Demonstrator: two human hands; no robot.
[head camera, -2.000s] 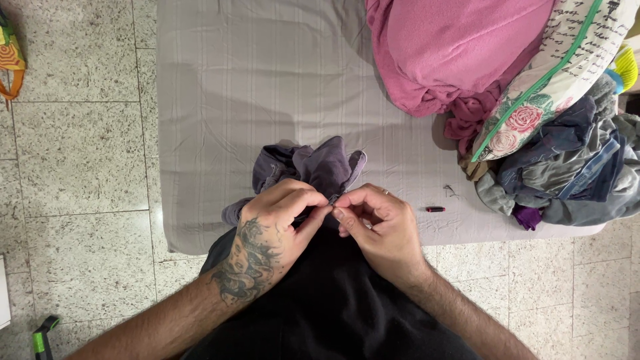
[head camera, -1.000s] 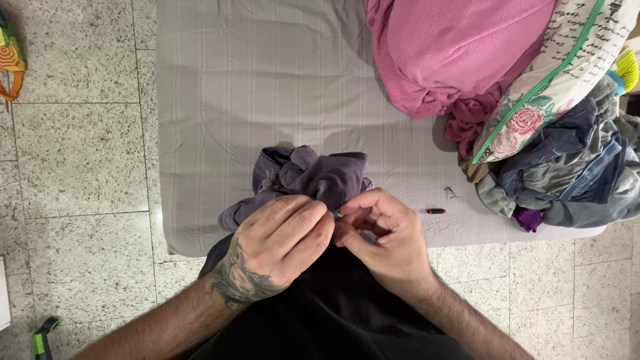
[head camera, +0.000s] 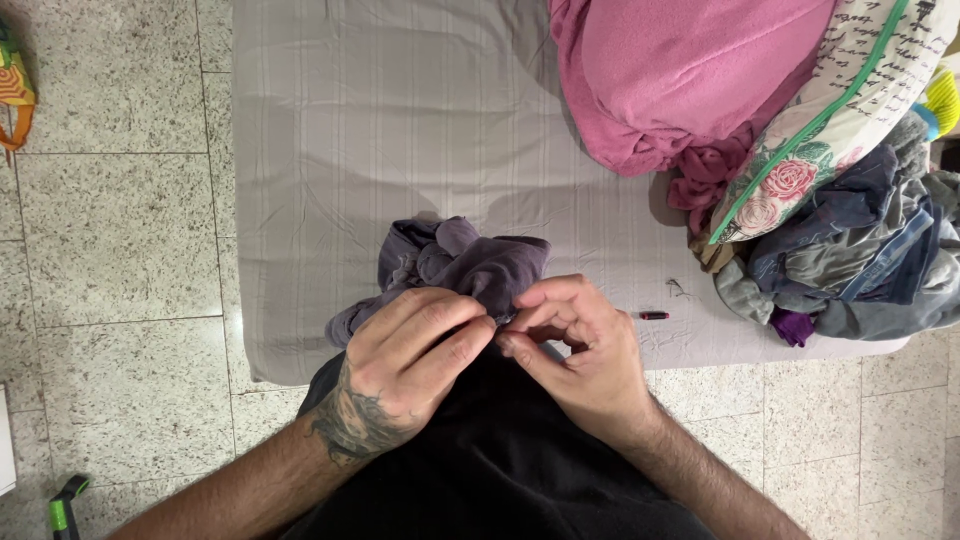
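Note:
A bunched purple-grey garment (head camera: 487, 266) lies at the near edge of the bed, partly against my lap. My left hand (head camera: 412, 360), tattooed at the wrist, pinches the garment's near edge between thumb and fingers. Just right of it, my right hand (head camera: 574, 345) has its thumb and index finger apart at the same edge; whether something thin is between them cannot be told. A small dark spool with red ends (head camera: 654, 316) lies on the sheet to the right, and dark thread scraps (head camera: 679, 288) lie just above it.
The bed has a grey striped sheet (head camera: 360, 112). At its right are a pink blanket (head camera: 697, 67), a floral pillow with green piping (head camera: 810, 150) and a heap of clothes (head camera: 847, 255). A green-and-black handle (head camera: 67, 506) and a colourful bag (head camera: 15, 90) are at the left over the tiled floor.
The garment's folds have shifted, and a smoother fold now bulges above my fingers. My right thumb and index finger, together at the cloth two seconds ago, are now apart.

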